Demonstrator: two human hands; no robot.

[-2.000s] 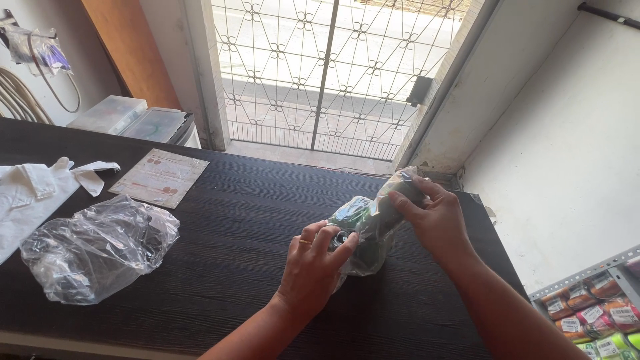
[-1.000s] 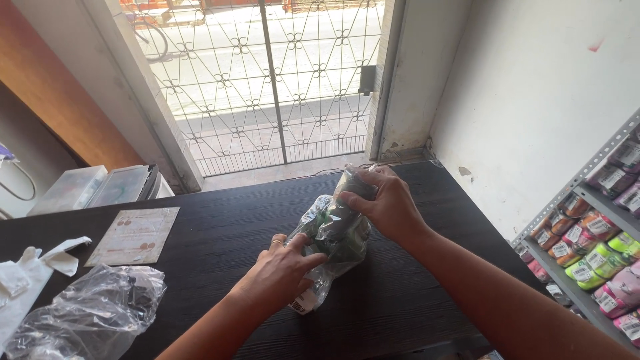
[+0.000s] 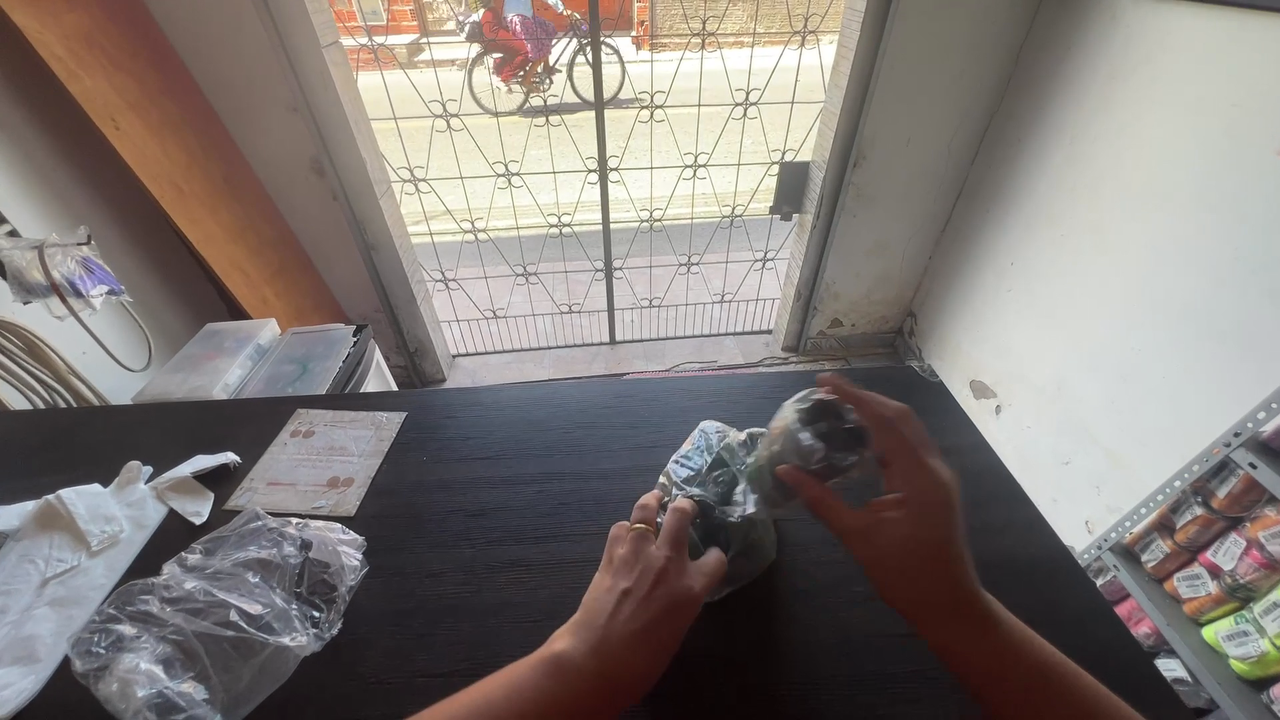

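On the dark wood-grain table (image 3: 500,450) stands a clear plastic bag (image 3: 745,555) with dark green items inside. My left hand (image 3: 650,585), a ring on one finger, presses its fingers onto the bag's near left side. My right hand (image 3: 890,490), somewhat blurred, grips a plastic-wrapped dark roll-like item (image 3: 815,440) between thumb and fingers. That item is tilted, its round end toward me, and touches the upper right of the bag. What exactly it is cannot be told.
A crumpled clear bag (image 3: 230,610), a white plastic bag (image 3: 75,570) and a printed flat card (image 3: 318,460) lie at left. Plastic boxes (image 3: 215,360) stand beyond the table's back edge. At right, a metal shelf (image 3: 1180,600) holds wrapped yarn packs. Behind a metal gate (image 3: 605,200), someone rides a bicycle (image 3: 545,75).
My right hand has tipped the wrapped item from nearly upright to leaning right, its round end now showing. My left hand stays on the bag. A cyclist now shows fully outside.
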